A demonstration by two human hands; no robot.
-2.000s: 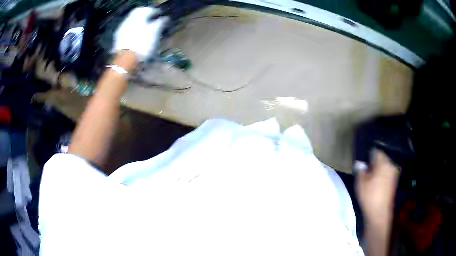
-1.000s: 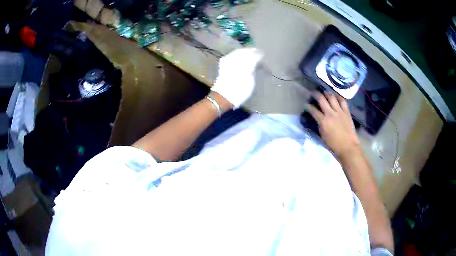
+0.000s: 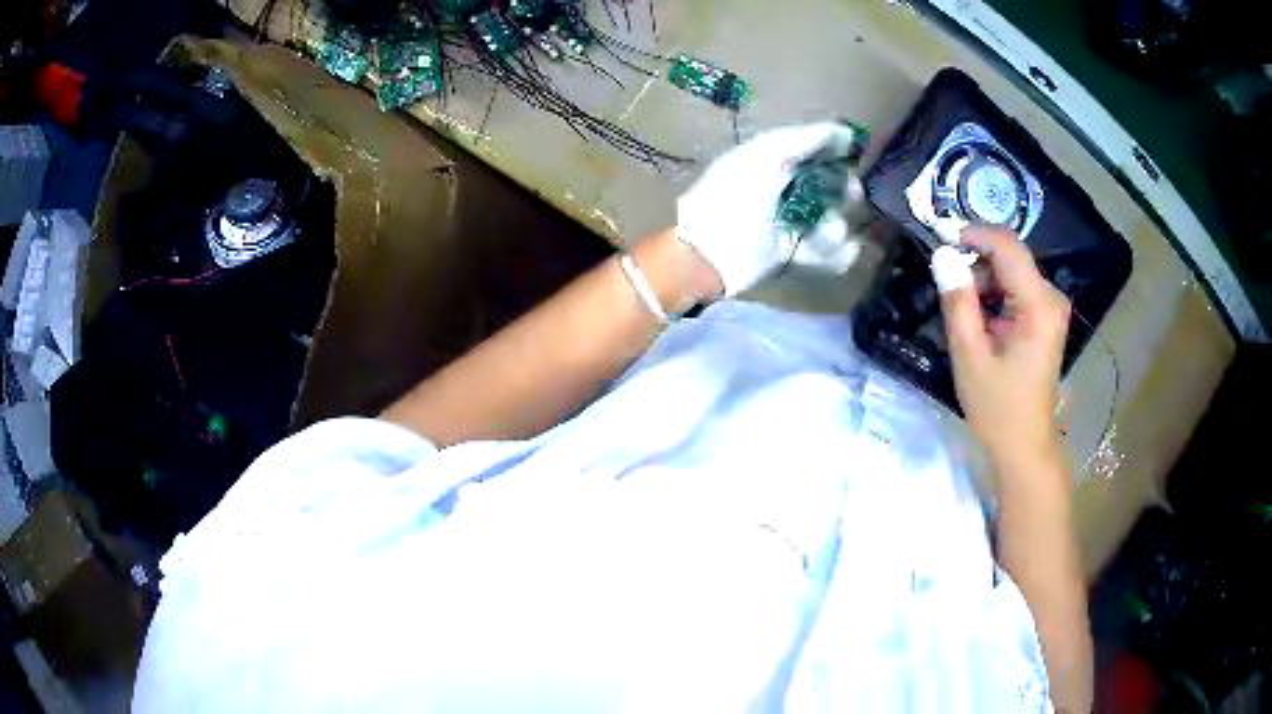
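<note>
My gloved left hand holds a green circuit board beside the housings. The black front housing lies on the bench with a round silver loudspeaker in it. The smaller black rear housing lies at its near side. My right hand, with white fingertip covers, is over the speaker's near edge, thumb and finger pinched together. What it pinches is too small to tell. A thin wire curves on the bench to the right of the housing.
A pile of circuit boards with dark wires lies at the upper left. One loose board lies nearer. An open cardboard box at left holds black housings and a speaker. A metal rail edges the green conveyor.
My left hand has moved right from the board pile and now holds a circuit board. My right hand has shifted from the rear housing to the speaker's edge, fingers now pinched.
</note>
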